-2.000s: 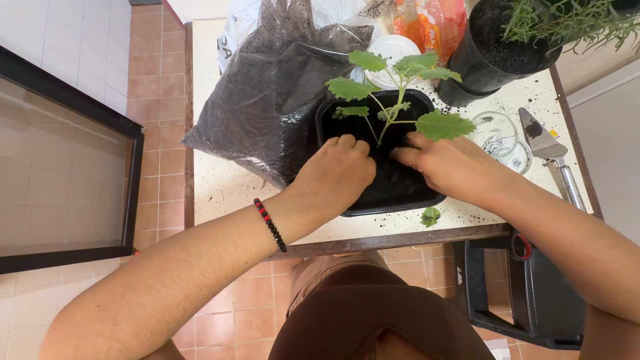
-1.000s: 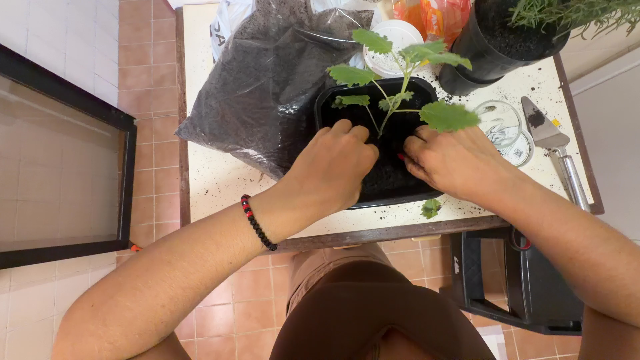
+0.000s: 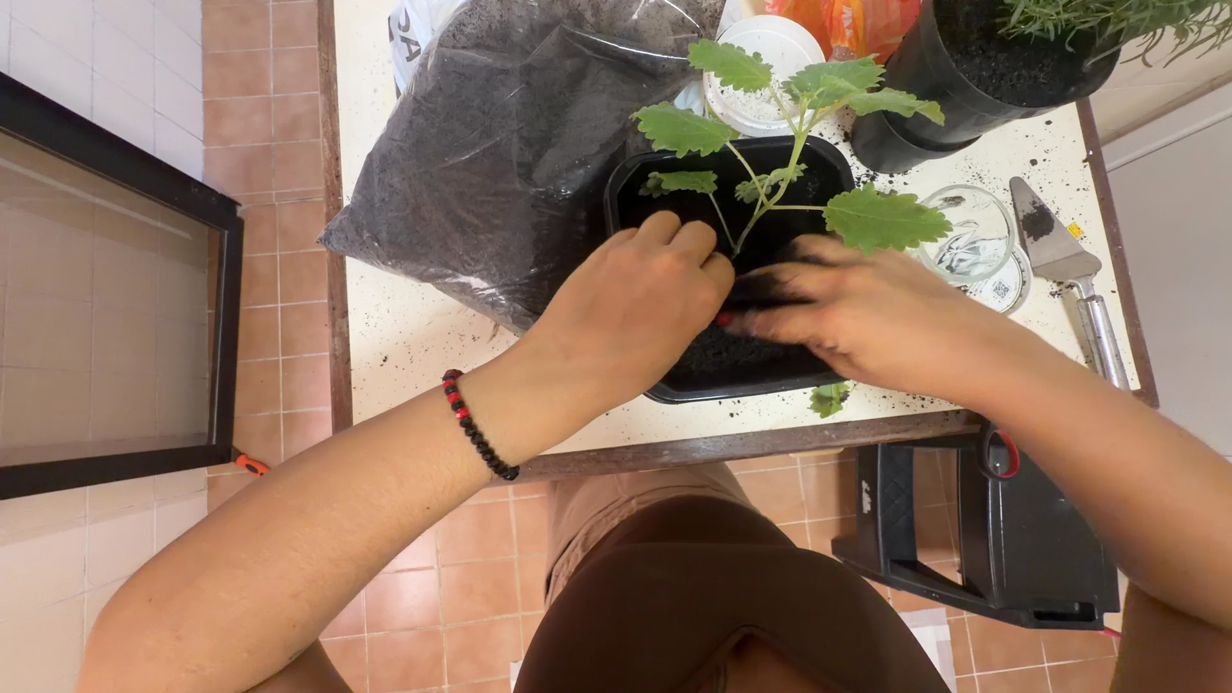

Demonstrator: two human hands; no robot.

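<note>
A leafy green seedling [image 3: 797, 159] stands in a black plastic tray [image 3: 751, 393] with dark soil [image 3: 722, 361] in it. My left hand [image 3: 640, 303] is at the foot of its stem, fingers curled down; the fingertips are hidden, so its hold cannot be told. Right of the stem, my right hand [image 3: 847, 303] reaches into the tray, blurred, with soil-darkened fingers spread and no object seen between them. Something small and red shows at its fingertips. A clear plastic bag of dark potting soil [image 3: 481, 164] leans against the tray's left side.
Behind the tray are a white round lid or tub [image 3: 765, 72] and black pots [image 3: 962, 87] with a needle-leaved plant. At right lie a clear round dish [image 3: 965, 231] and a small trowel [image 3: 1054, 236]. A loose leaf [image 3: 828, 398] lies by the table's front edge [image 3: 751, 443].
The fingers of my right hand have spread beside the stem; one second ago they were more closed. My left hand has stayed at the stem's foot.
</note>
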